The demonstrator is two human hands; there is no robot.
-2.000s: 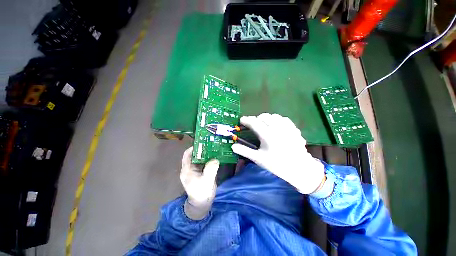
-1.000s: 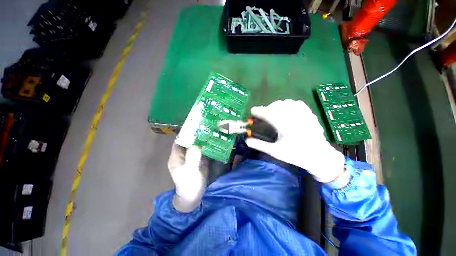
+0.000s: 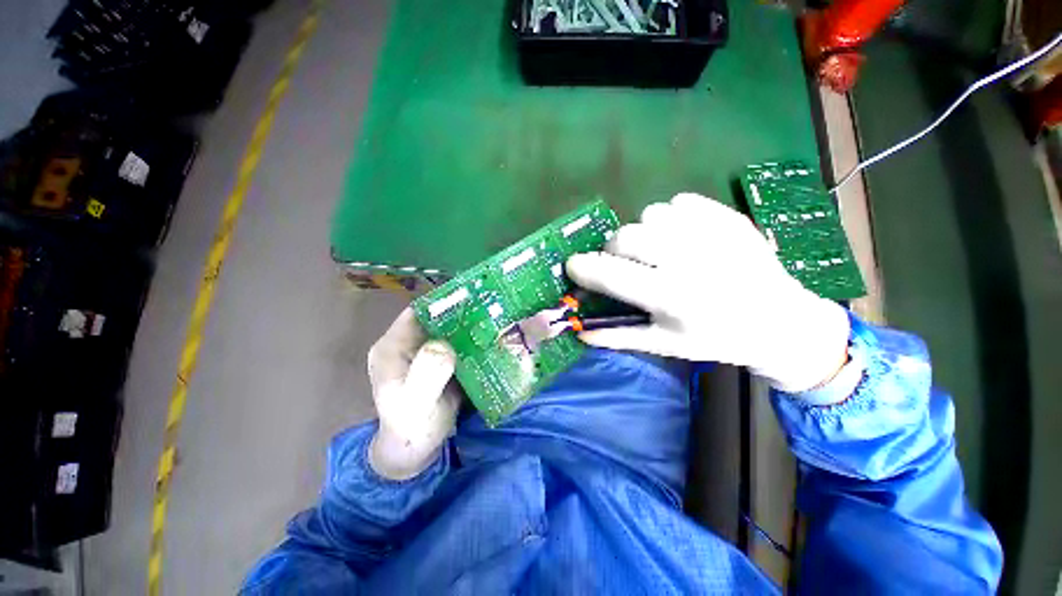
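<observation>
A green circuit board (image 3: 501, 279) with pale markings is tilted in front of me, above my lap at the mat's front edge. My left hand (image 3: 410, 390), in a white glove, grips its lower left corner with the thumb on top. My right hand (image 3: 710, 291), also white-gloved, holds side cutters (image 3: 542, 328) with black and orange handles. The silver jaws are over the board's lower middle; I cannot tell whether they touch it. Right fingertips are at the board's upper right part.
A second green board (image 3: 806, 233) lies at the right edge of the green mat (image 3: 466, 151). A black bin (image 3: 617, 61) with pale strips stands at the far edge. Black trays (image 3: 87, 303) are at left. A red-wrapped post (image 3: 848, 35) and white cable (image 3: 961, 114) are at right.
The held board has turned clockwise from nearly upright to slanting up to the right. My right hand and the cutters have moved with it, slightly lower. The view has shifted, so the bin sits higher.
</observation>
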